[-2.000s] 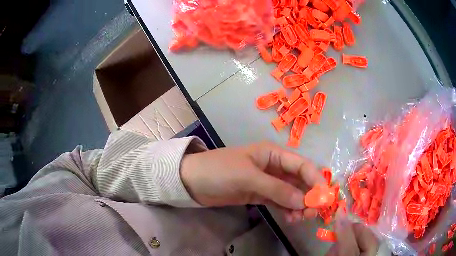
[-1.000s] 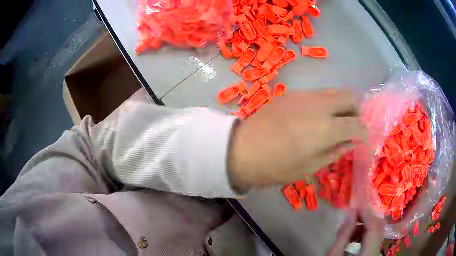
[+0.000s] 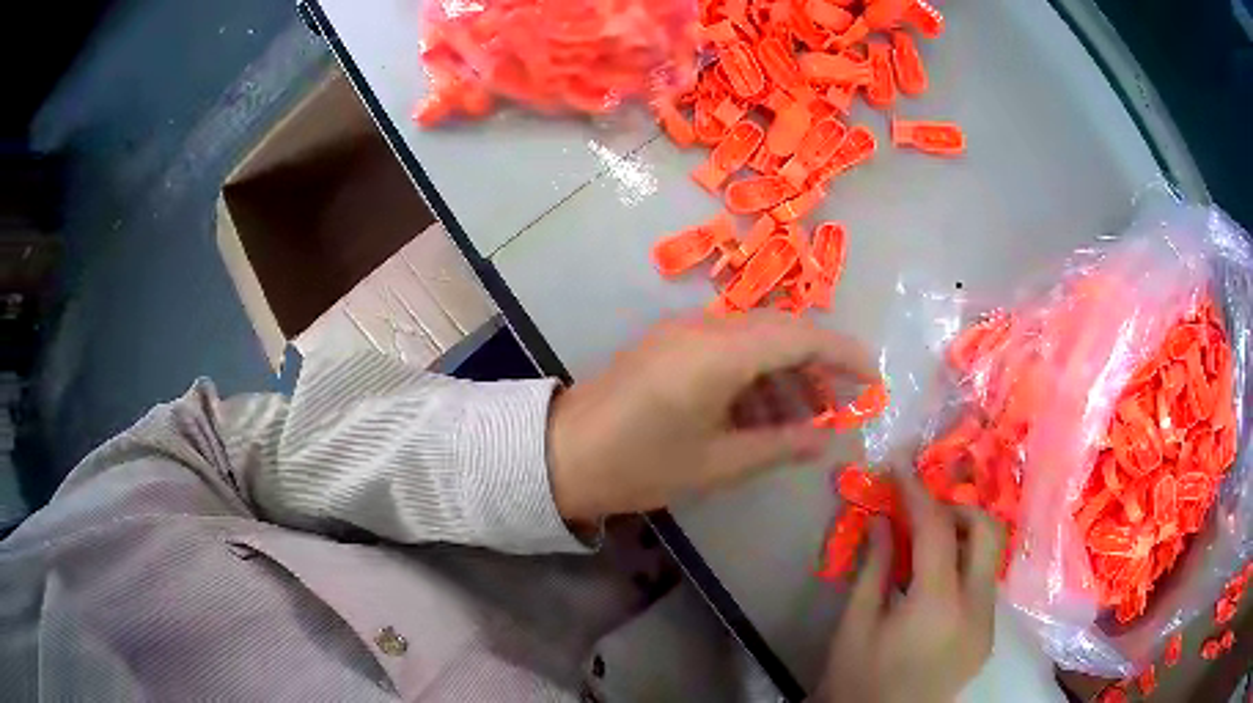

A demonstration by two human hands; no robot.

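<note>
My left hand (image 3: 715,412) is over the table's near part, its fingers curled around an orange plastic part (image 3: 863,407) that shows at the fingertips. My right hand (image 3: 923,584) is at the lower middle, its fingertips on orange parts (image 3: 841,543) lying on the table. Its fingers hide some of them. The open clear bag of orange parts (image 3: 1154,453) stands just right of both hands. A loose pile of orange parts (image 3: 790,131) lies beyond my left hand.
A large clear bag of orange parts (image 3: 557,55) lies at the upper left of the grey tabletop (image 3: 550,289). An open cardboard carton (image 3: 261,261) stands on the floor at left. Small orange parts (image 3: 1147,680) lie beyond the bag at the lower right.
My left hand moved to the open bag and came back left, now with an orange part at its fingertips. My right hand moved from the bag's near edge onto the loose parts.
</note>
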